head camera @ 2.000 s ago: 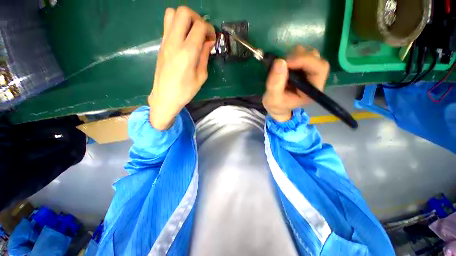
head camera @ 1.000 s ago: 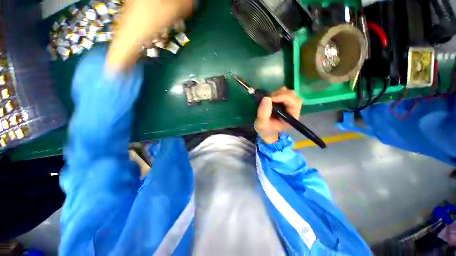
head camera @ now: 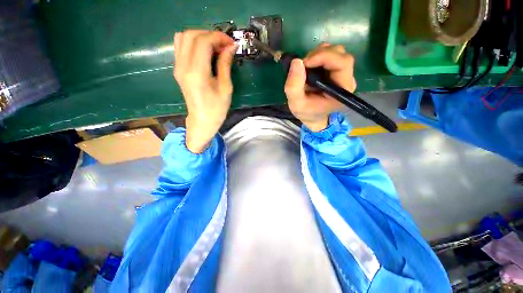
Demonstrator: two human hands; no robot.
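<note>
A small white-silver module [head camera: 244,42] sits in the dark metal fixture [head camera: 267,35] on the green mat. My left hand [head camera: 203,74] is at the fixture's left side, thumb and forefinger pinched together at the module's left edge; the fingertips hide what lies between them. My right hand [head camera: 321,83] holds the black soldering iron [head camera: 355,104] like a pen, its handle slanting down to the right. The iron's thin metal tip points up-left at the module's right side; whether it touches cannot be told.
A green tray [head camera: 393,46] with a brownish pot [head camera: 459,41] stands at the upper right, with black cables [head camera: 475,71] beside it. Clear plastic trays [head camera: 26,63] lie at the left edge. Cardboard [head camera: 121,145] shows below the bench edge. Blue cloth hangs at the right.
My left hand has come back from the pile of loose parts to the fixture, where a module now sits. The iron's tip has moved to the module. The view has shifted.
</note>
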